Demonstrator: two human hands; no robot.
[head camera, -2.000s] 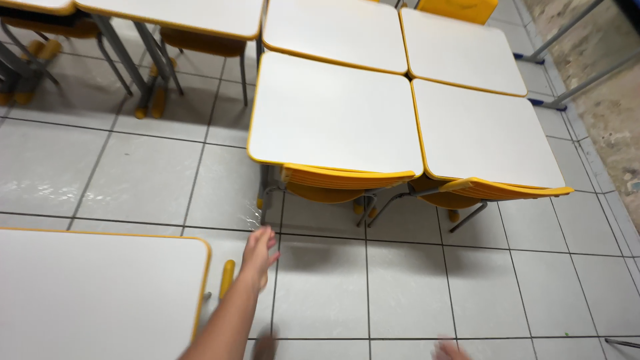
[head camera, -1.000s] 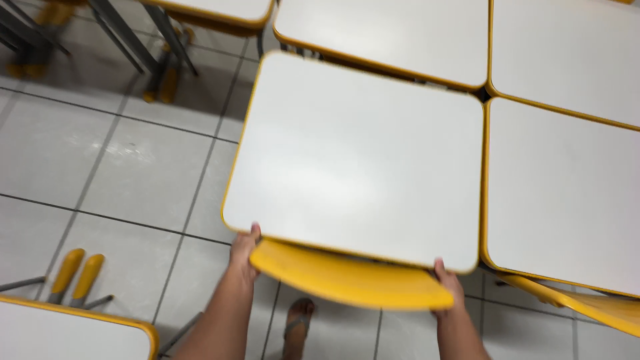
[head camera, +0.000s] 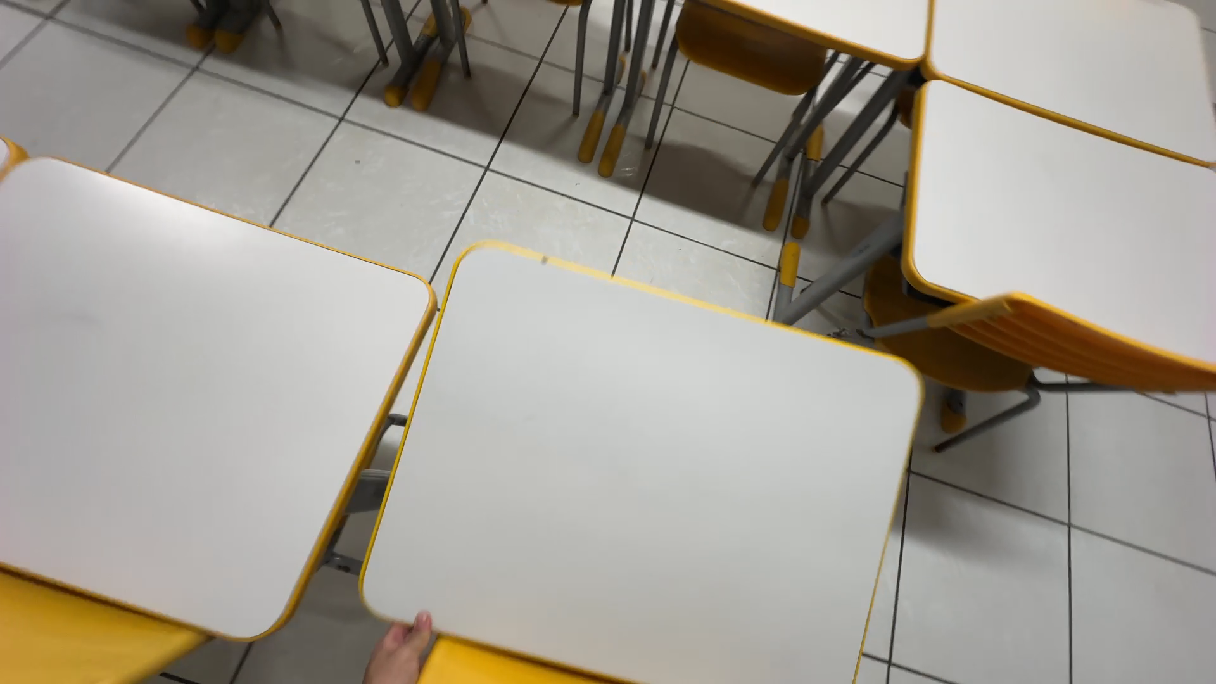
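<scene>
A white desk with yellow edging (head camera: 636, 456) fills the middle of the view. My left hand (head camera: 399, 651) grips its near edge by the left corner, thumb on the top. Just right of that hand, the yellow backrest of a chair (head camera: 503, 665) shows under the same edge. My right hand is out of view. Left of this desk, across a narrow gap, stands another white desk (head camera: 190, 380) with a yellow chair backrest (head camera: 85, 632) at its near side.
At the right are more white desks (head camera: 1064, 218) and a yellow-orange chair (head camera: 1092, 347) against one. Grey desk legs with yellow feet (head camera: 613, 147) and a chair seat (head camera: 750, 47) stand at the back. Pale floor tiles (head camera: 988, 494) show between the furniture.
The view has swung a lot. One desk now stands apart from the joined group, beside another desk at the left. My left hand is still at a desk edge; my right hand has left the view.
</scene>
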